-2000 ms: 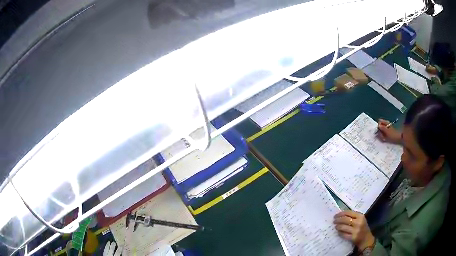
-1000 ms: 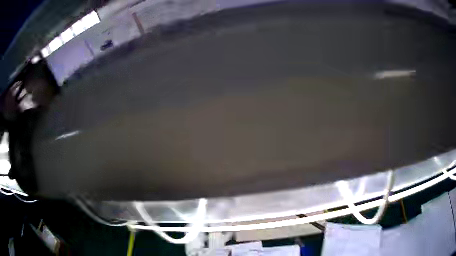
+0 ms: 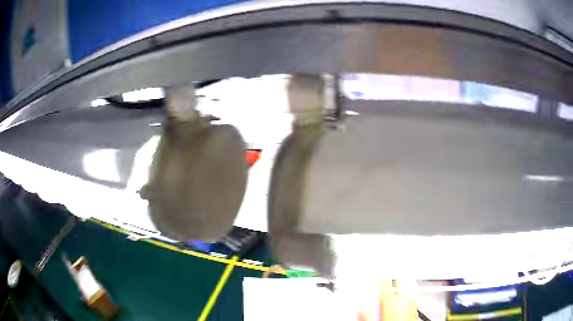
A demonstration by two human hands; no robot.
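Note:
Neither of my hands can be made out. The large lamp housing [image 3: 427, 169] fills the middle of the view, glaring white along its lower edge. A blurred grey-brown rounded shape [image 3: 198, 182] and a similar upright shape [image 3: 286, 188] stand in front of its left half; I cannot tell what they are. Below the lamp lies a glaring white sheet [image 3: 283, 301], partly cut off by the bottom edge. An orange-yellow item [image 3: 397, 302] is beside it, blurred.
The green mat [image 3: 157, 276] with yellow lines runs below the lamp. A small brown box-like item [image 3: 94, 289] lies lower left. A dark blue tray [image 3: 484, 294] is at the lower right. A dark item [image 3: 242, 241] sits just under the lamp. A blue panel [image 3: 151, 25] is upper left.
The view has swung away from the seated coworker and the record sheets. The lamp now shows closer, with the two blurred shapes in front of it. The white sheet and orange-yellow item have come into view.

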